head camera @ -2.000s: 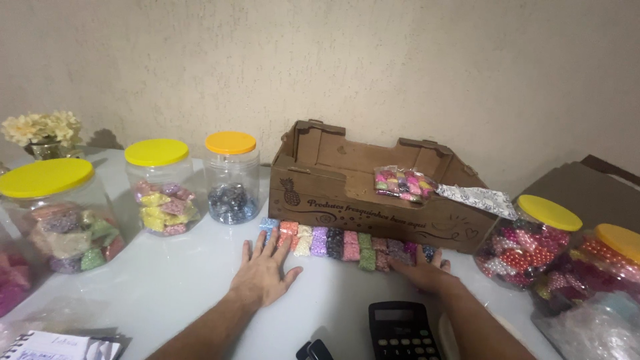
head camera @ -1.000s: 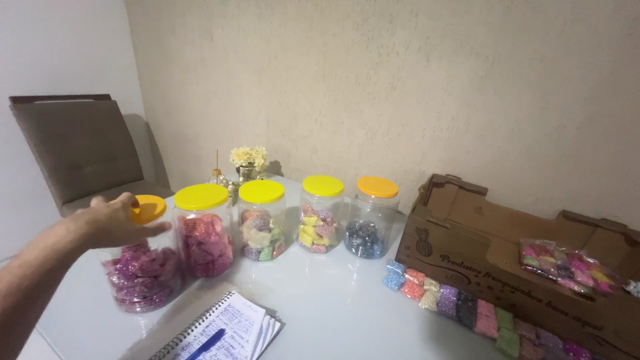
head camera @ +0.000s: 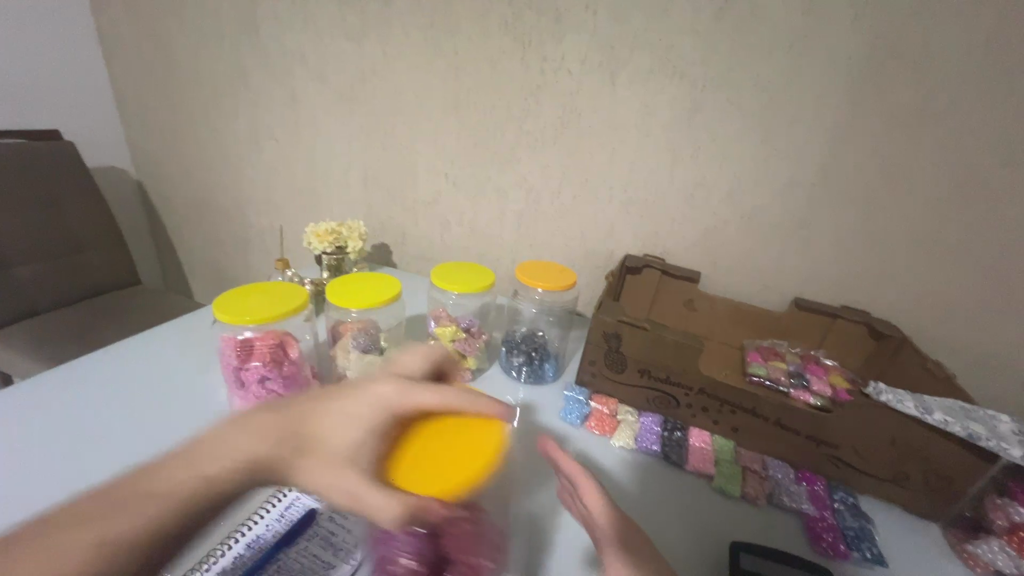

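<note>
My left hand (head camera: 376, 436) grips a clear plastic jar by its orange lid (head camera: 450, 456); purple and pink packets (head camera: 444, 544) show inside its lower part. My right hand (head camera: 588, 504), fingers extended and holding nothing, is just right of this jar. Behind them stand a yellow-lidded jar of pink packets (head camera: 268, 364), two more yellow-lidded jars (head camera: 364, 290) (head camera: 462, 278) with mixed-colour contents and an orange-lidded jar with dark blue contents (head camera: 530, 356). A row of small bead packets (head camera: 700, 448) in many colours lies right of my right hand.
A cardboard box (head camera: 704, 400) stands behind the bead row, with a bag of colourful packets (head camera: 796, 372) on its front edge. A spiral notebook (head camera: 320, 544) with a blue pen (head camera: 280, 544) lies at the lower left. A black device (head camera: 776, 560), flowers (head camera: 334, 238) and a chair (head camera: 68, 232) are also in view.
The orange-lidded jar of purple and pink packets, at the far left of the row one second ago, has moved right in my left hand, in front of the other jars. My right hand has come into view.
</note>
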